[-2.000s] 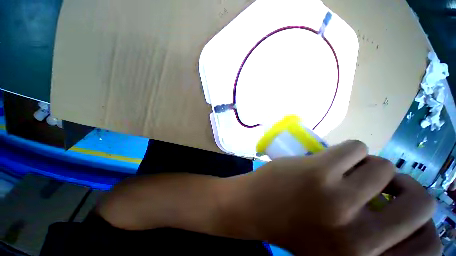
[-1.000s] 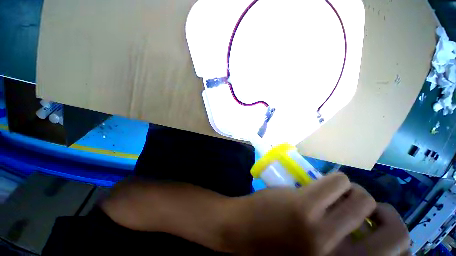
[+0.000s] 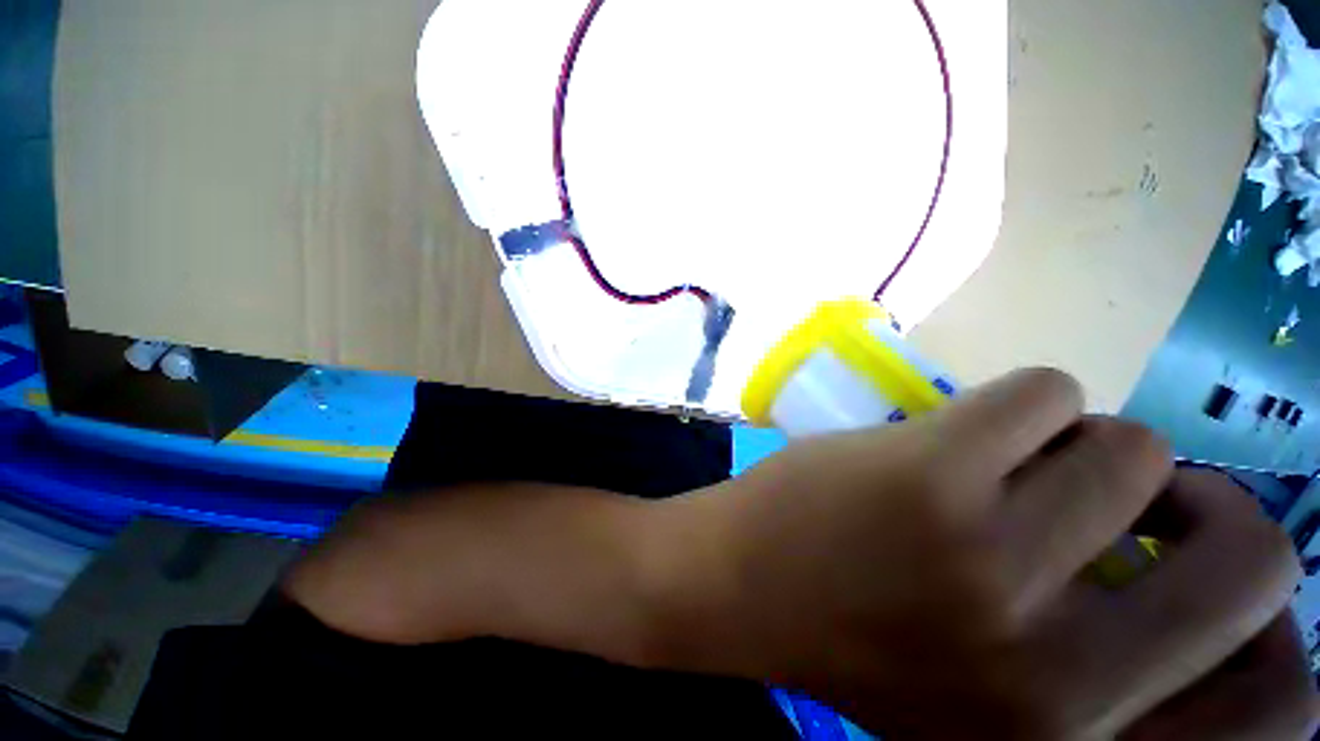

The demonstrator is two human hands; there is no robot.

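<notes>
My left hand enters from the lower left and is closed around the yellow-framed caulking gun at the lower right. Its yellow front ring points up-left at the lower edge of the white six-sided housing. The nozzle tip is lost in the glare. A dark red and black wire pair curves on the housing and bends at the lower left. Grey strips lie across it, another near the lower edge. My right hand is not visible.
Tan cardboard lies under the housing. Crumpled white paper and small dark parts lie on the green surface at the right. An open brown box with white cylinders stands lower left.
The housing and cardboard have shifted left and lower in view. The gun moved down, then back up and slightly right. The grey strip at the lower edge, covered at first, is now uncovered.
</notes>
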